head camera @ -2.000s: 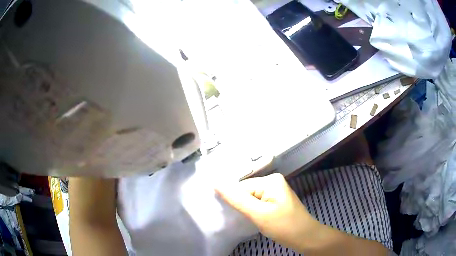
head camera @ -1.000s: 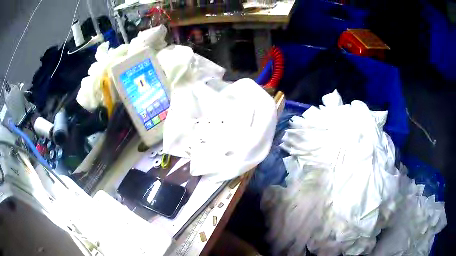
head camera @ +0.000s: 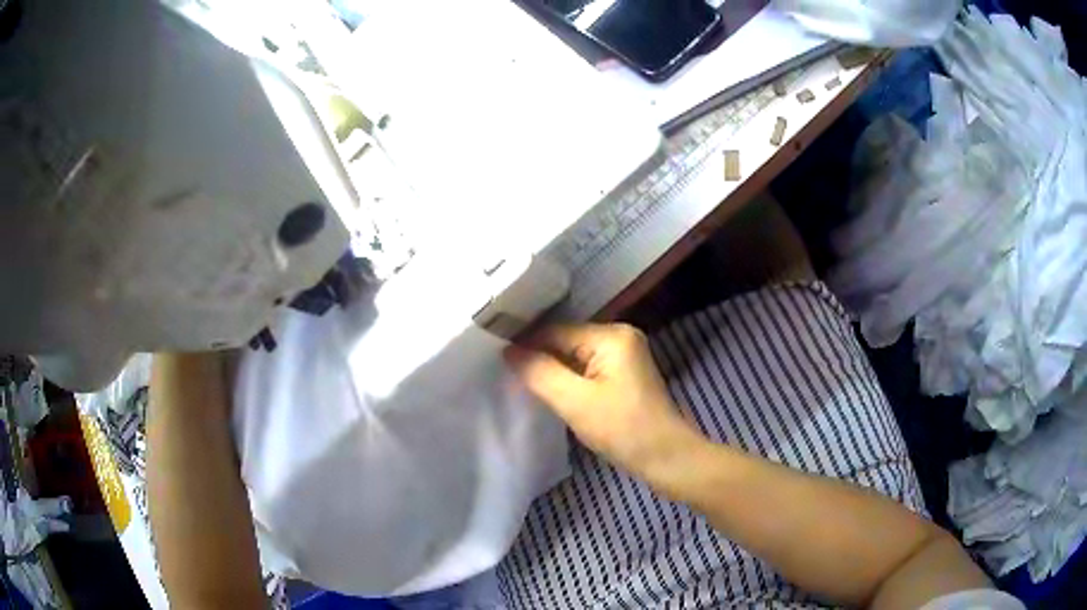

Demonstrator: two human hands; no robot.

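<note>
A white garment piece point(head camera: 405, 465) lies under the front of the sewing machine head point(head camera: 155, 203) and hangs over my lap. My right hand point(head camera: 596, 381) pinches its right edge between thumb and fingers beside the corner of the machine bed point(head camera: 477, 131). My left forearm comes up from the bottom left, and my left hand is hidden behind the machine head and the cloth. The dark presser foot area point(head camera: 328, 286) sits at the cloth's upper edge, partly covered by the head.
A black phone point(head camera: 650, 30) lies at the top on the table. Small tan tabs point(head camera: 732, 165) and a ruler strip point(head camera: 644, 197) run along the brown table edge. A heap of white pieces point(head camera: 1001, 226) is at the right. Striped cloth point(head camera: 775, 381) covers my lap.
One second ago the view was turned right to the screen and white heap, with no hands showing. Now it is back on the machine. Against two seconds ago, more cloth shows over my lap.
</note>
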